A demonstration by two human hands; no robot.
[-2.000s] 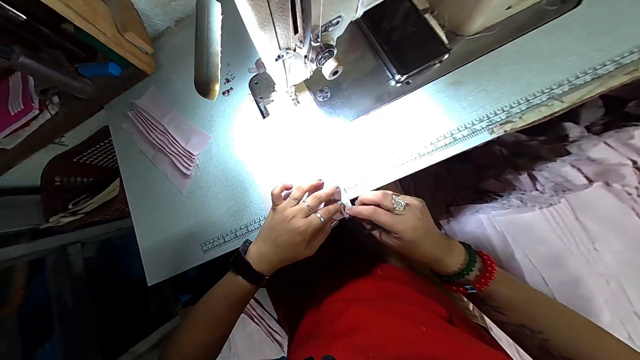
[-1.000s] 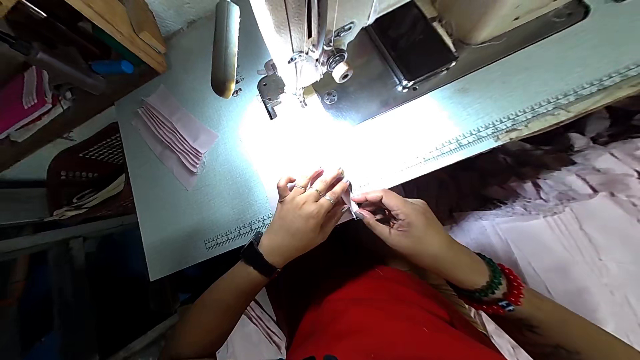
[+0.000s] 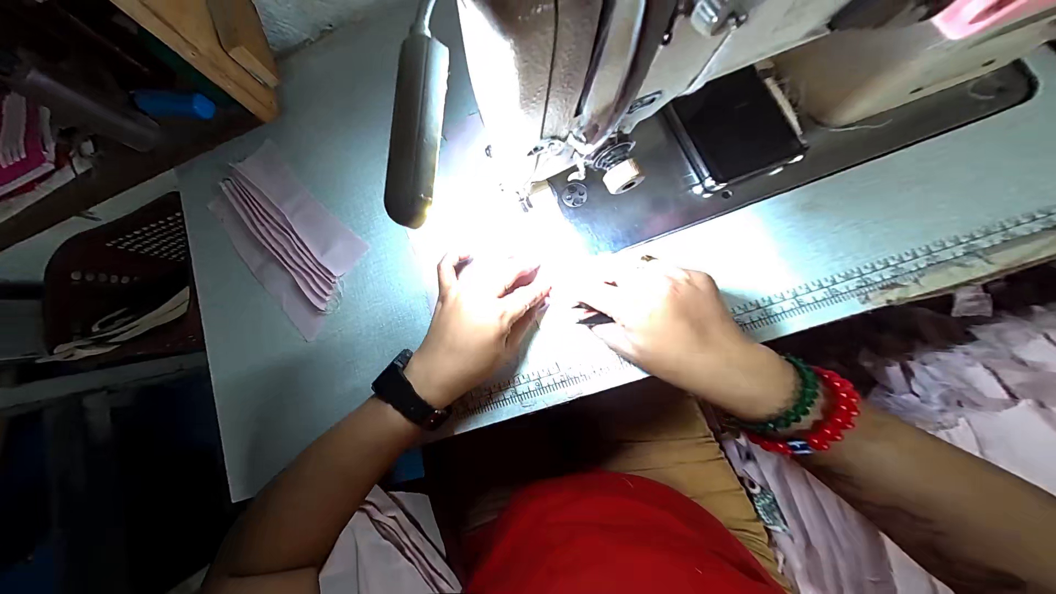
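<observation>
Under the bright glare in front of the sewing machine [image 3: 577, 82], my left hand [image 3: 483, 318] rests with bent fingers on or just above the table. A pale fabric piece seems to lie beneath its fingers, but glare hides its outline. My right hand [image 3: 668, 318] is close by on the right, its fingers closed around a small dark tool [image 3: 594, 318] whose kind I cannot tell. Both hands are just in front of the presser foot [image 3: 525, 200]. A stack of pale pink fabric pieces [image 3: 289, 235] lies to the left on the table.
A lamp [image 3: 417, 128] hangs left of the needle area. A black box-like object [image 3: 734, 124] sits on the machine bed. Measuring tape markings [image 3: 891, 268] run along the table's front edge. More pale fabric [image 3: 1006, 429] is piled at the right, and a dark red perforated basket [image 3: 124, 272] stands left.
Both hands have moved from the table's front edge toward the machine's needle area. They held a small pale piece close together earlier; now they are slightly apart.
</observation>
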